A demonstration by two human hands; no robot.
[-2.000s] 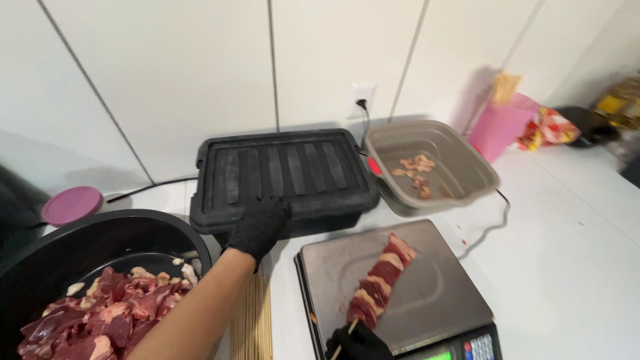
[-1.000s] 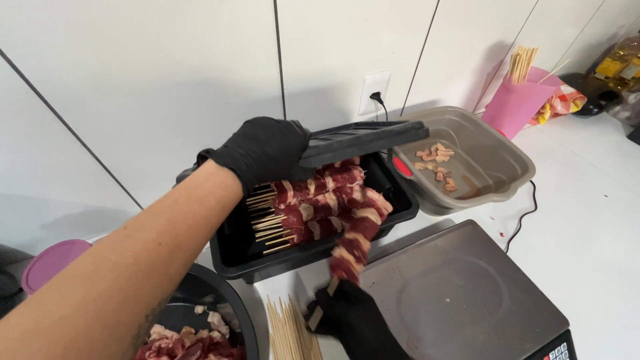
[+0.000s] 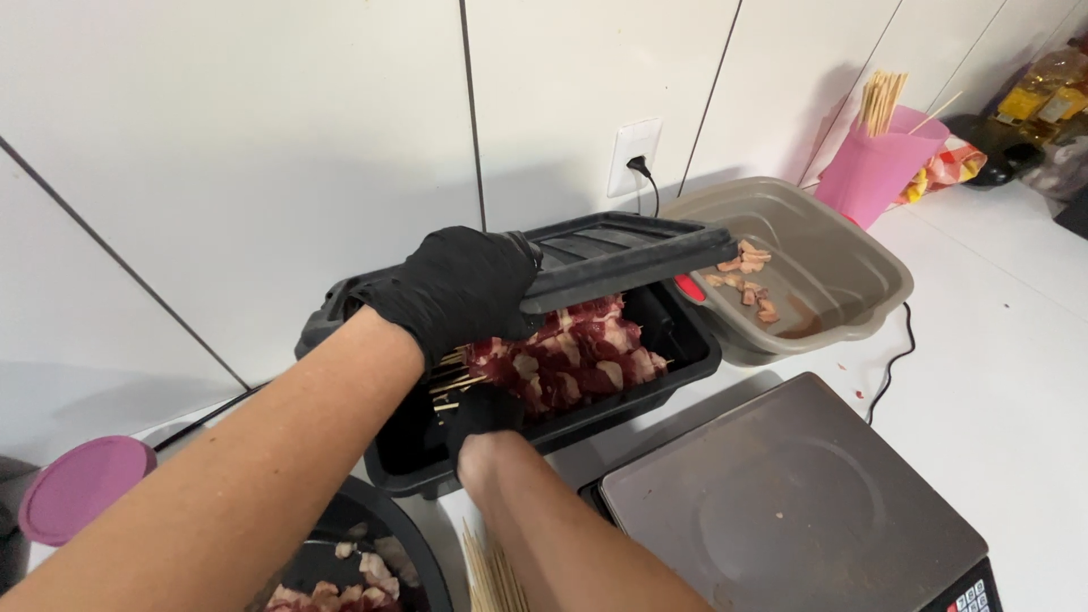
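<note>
My left hand [image 3: 459, 289], in a black glove, grips the black plastic lid [image 3: 629, 255] and holds it tilted up over the black plastic box [image 3: 680, 374]. Several raw meat skewers [image 3: 586, 357] lie side by side inside, their bare stick ends toward the left. My right hand [image 3: 486, 415], gloved in black too, is down in the box at the stick ends of the nearest skewer; its fingers are mostly hidden, so whether they hold a stick is unclear. The digital scale [image 3: 790, 501] has no skewer on its metal plate.
A taupe tub [image 3: 884, 280] with meat scraps [image 3: 748, 285] stands right of the box. Behind it is a pink holder [image 3: 884, 161] with wooden skewers. Loose wooden skewers [image 3: 493, 569] and a black bowl [image 3: 416, 544] of raw meat are nearest me. A power cord [image 3: 909, 340] runs by the scale.
The lid, closed two seconds ago, is raised in my left hand. My right hand has moved from the scale into the box, and the meat skewer it carried now lies among the others.
</note>
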